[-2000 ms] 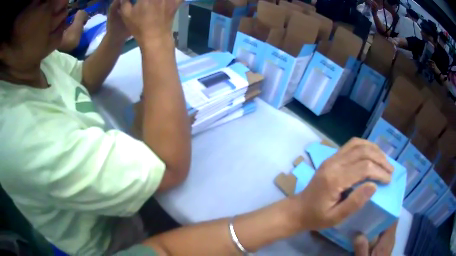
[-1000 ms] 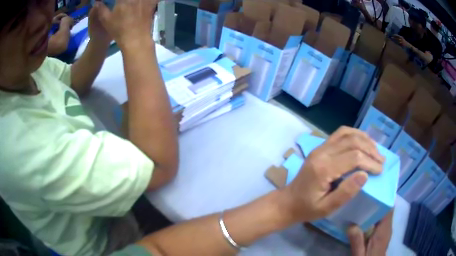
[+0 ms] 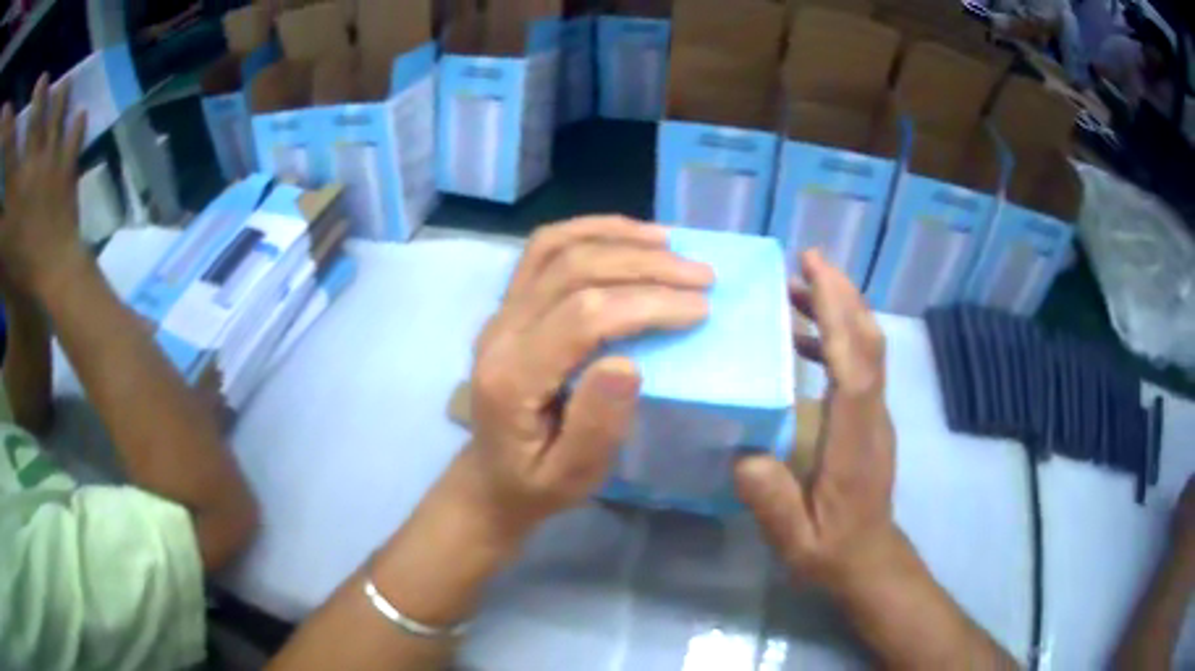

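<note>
A light blue and white carton (image 3: 714, 374) lies on its side in front of me, its closed blue end facing up and toward me. My left hand (image 3: 564, 354) rests over its top and left side, fingers spread across the blue panel and thumb at the near edge. My right hand (image 3: 839, 433) holds its right side, thumb on the near face. A brown flap shows between the carton and my right fingers. The carton's far side and underside are hidden.
Open cartons (image 3: 714, 184) stand in rows behind the white table (image 3: 380, 485). A pile of flat blanks (image 3: 249, 282) lies at left beside a person's raised arm. Dark slim parts (image 3: 1035, 387) lie at right, a crumpled clear bag (image 3: 1147, 262) behind them. Another arm shows at the right edge.
The view has swung to the right. Carton and hands now sit mid-picture, and more of my right hand shows. The dark parts and clear bag have come into view.
</note>
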